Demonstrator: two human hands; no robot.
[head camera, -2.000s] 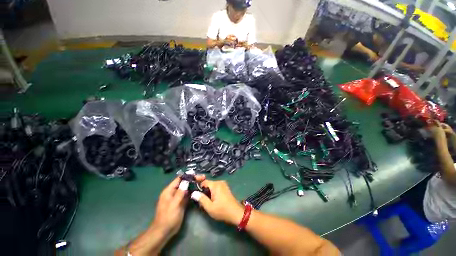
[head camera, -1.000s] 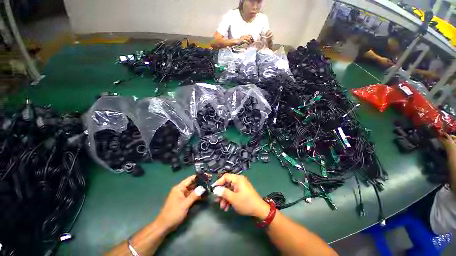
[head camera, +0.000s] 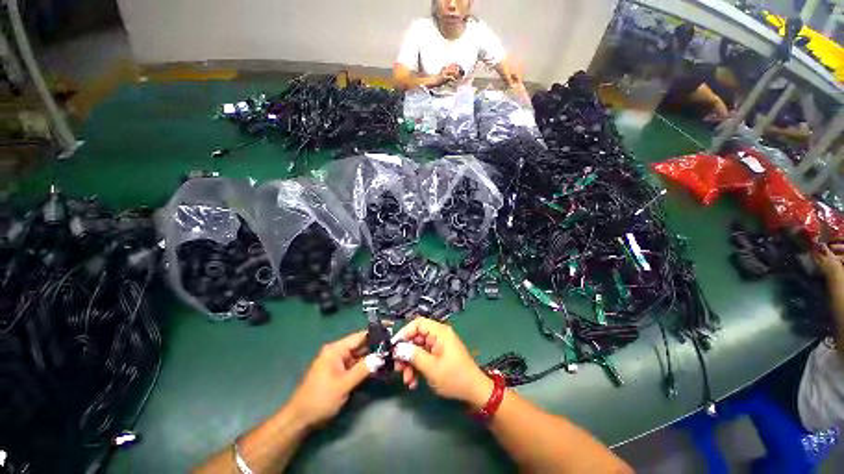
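My left hand (head camera: 335, 375) and my right hand (head camera: 439, 363) meet above the green bench, white covers on the fingertips. My left fingers hold a small black housing part (head camera: 378, 335) upright. My right finger and thumb pinch at its right side, where the cable end seems to be; the fingers hide the exact contact. A coiled black cable (head camera: 507, 368) lies just right of my right hand. A loose heap of black ring parts (head camera: 421, 285) lies beyond my hands.
Clear bags of black parts (head camera: 199, 218) stand in a row beyond. Black cable units (head camera: 79, 315) pile at left, cables with green boards (head camera: 578, 250) at right. A coworker (head camera: 451, 51) sits opposite. Red bags (head camera: 703, 176) and another worker's arm (head camera: 833, 264) are at right.
My hands first shifted slightly right in the picture, along with the whole scene. The black part between my fingers now stands more upright. The coworker opposite has moved their arms.
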